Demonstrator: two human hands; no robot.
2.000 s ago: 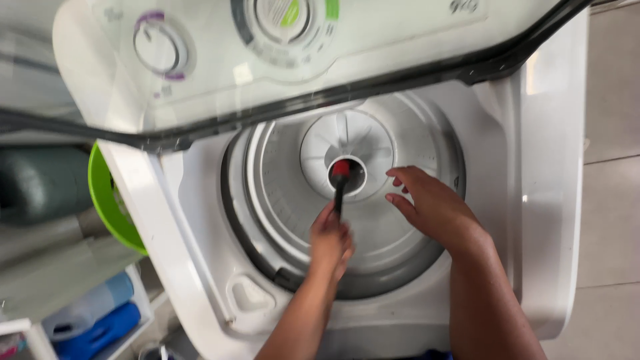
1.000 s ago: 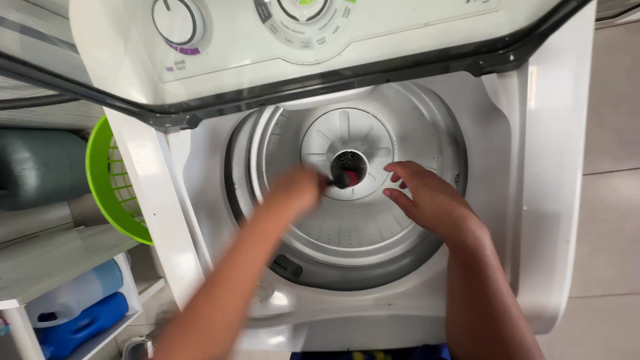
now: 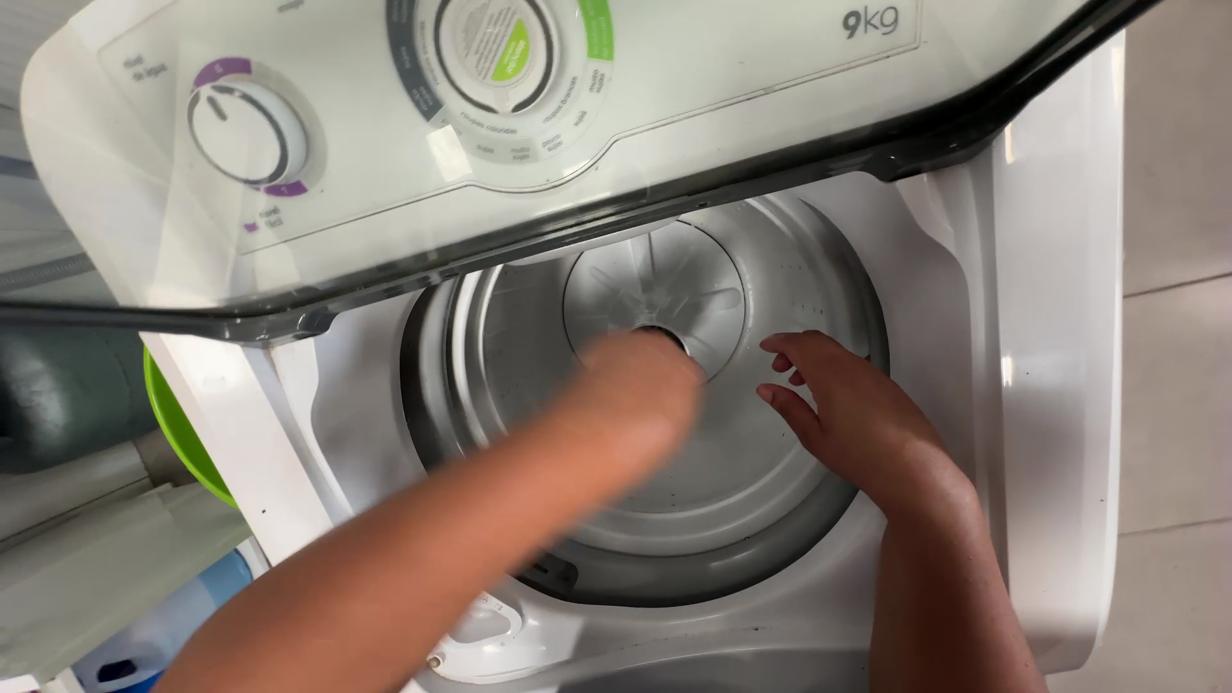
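Observation:
A top-loading washing machine point(image 3: 1049, 385) stands open, its metal drum point(image 3: 674, 481) seen from above. My left hand point(image 3: 640, 399), blurred by motion, is over the round opening at the centre of the drum's agitator plate point(image 3: 664, 269). It covers most of that opening, and what it holds is hidden. To the right, my right hand point(image 3: 818, 395) hovers over the drum with fingers apart and slightly curled, holding nothing.
The raised glass lid point(image 3: 770, 144) lies over the control panel, whose knob point(image 3: 245, 133) shows through it. A green plastic basket point(image 3: 178, 423) and a dark container point(image 3: 67, 395) stand at left. Lower left is a blue-and-white plastic bottle point(image 3: 164, 616). Floor tiles point(image 3: 1174, 404) lie at right.
A dark-handled tool with a red part, in my left hand two seconds ago, is now hidden. My left hand has moved over the central opening. My right hand has hardly moved.

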